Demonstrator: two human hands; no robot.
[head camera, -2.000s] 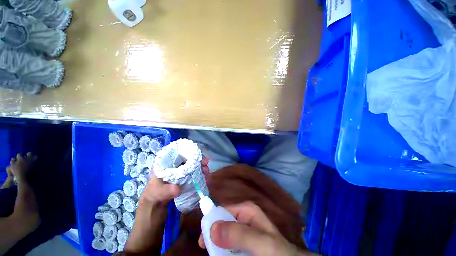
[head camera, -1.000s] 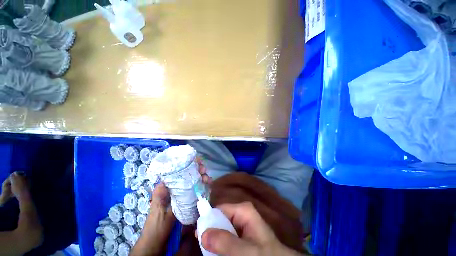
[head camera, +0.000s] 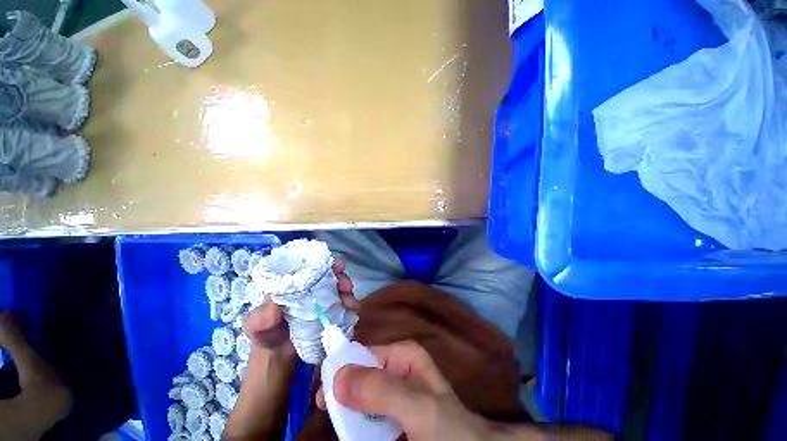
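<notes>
My left hand (head camera: 274, 332) holds a grey-white hollow sleeve part (head camera: 302, 274) upright over my lap, its bumpy open rim facing up and slightly towards me. My right hand (head camera: 393, 388) grips a white glue bottle (head camera: 352, 379). The bottle's thin green-blue tip is at the outer side of the sleeve, below the rim; whether it touches cannot be told. More grey sleeves (head camera: 43, 103) are heaped at the left of the tan bench (head camera: 345, 112). Small round toothed parts (head camera: 200, 394) lie in the blue bin (head camera: 147, 336) at lower left.
A second white bottle (head camera: 183, 30) lies at the back of the bench. A large blue tote (head camera: 552, 172) with a crumpled translucent liner (head camera: 682, 129) is at the right. Another person's arm (head camera: 34, 388) shows at the lower left edge. The bench's front edge is just beyond my hands.
The sleeve's opening first faced me more, then tilted away, and now shows again. Both hands have shifted slightly left, with the bottle tip still beside the sleeve. The view has shifted a little.
</notes>
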